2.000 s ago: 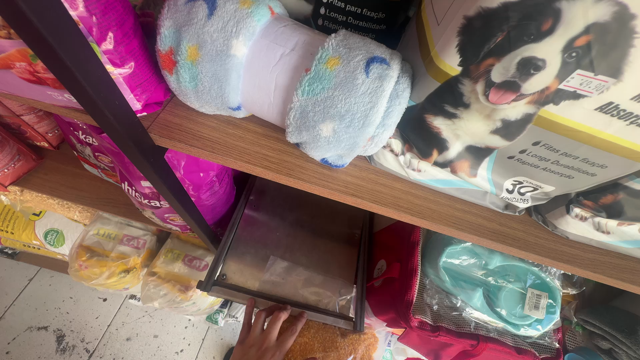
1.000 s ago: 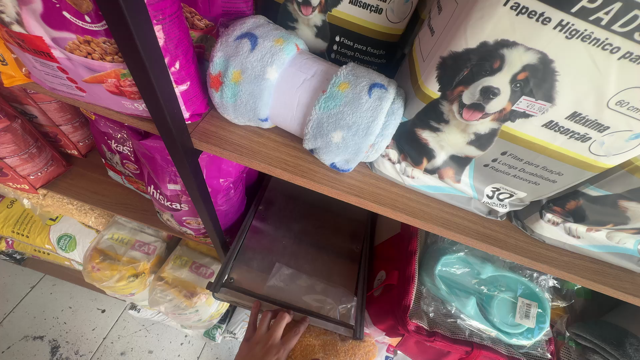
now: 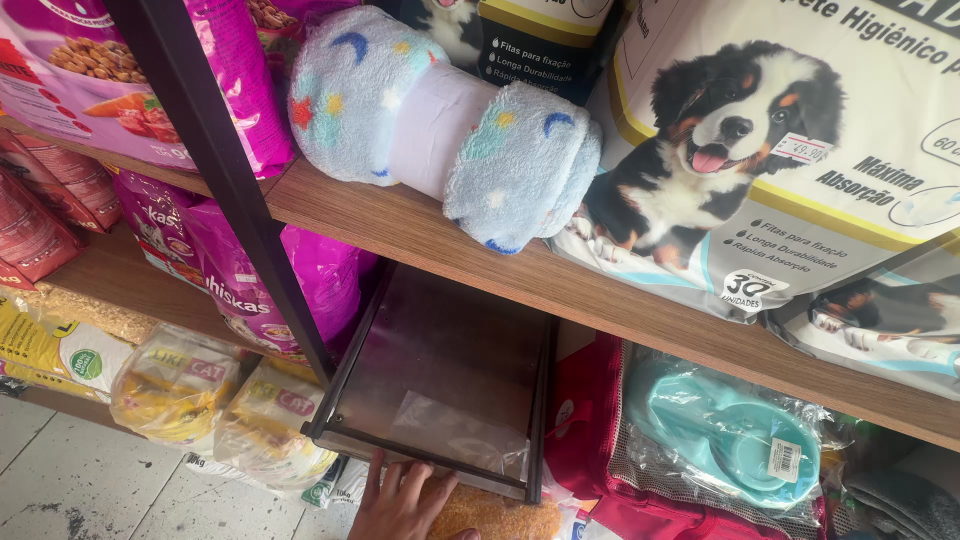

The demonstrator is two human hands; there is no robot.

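Note:
A hand (image 3: pixel 409 502), which looks like my left hand though the side is not certain, reaches up from the bottom edge. Its spread fingertips touch the front edge of a dark-framed tray or drawer (image 3: pixel 450 352) on the lower shelf. A clear plastic piece (image 3: pixel 457 431) lies inside the tray. Below it, partly behind the fingers, is a bag of orange-brown granules (image 3: pixel 495 517). My other hand is out of view. Above, a rolled light-blue fleece blanket (image 3: pixel 517 165) with a pale paper band rests on the upper wooden shelf (image 3: pixel 420 217).
A black metal upright (image 3: pixel 225 165) stands left of the tray, beside purple pet-food bags (image 3: pixel 322 277). Wrapped yellow packs (image 3: pixel 176 382) sit lower left. At right are a red mesh-sided bag (image 3: pixel 585 420), a wrapped turquoise pet bowl (image 3: pixel 735 435) and large puppy-pad packs (image 3: pixel 750 172) above.
The view has shifted somewhat. The hand stays at the tray's front edge; no other plain change shows.

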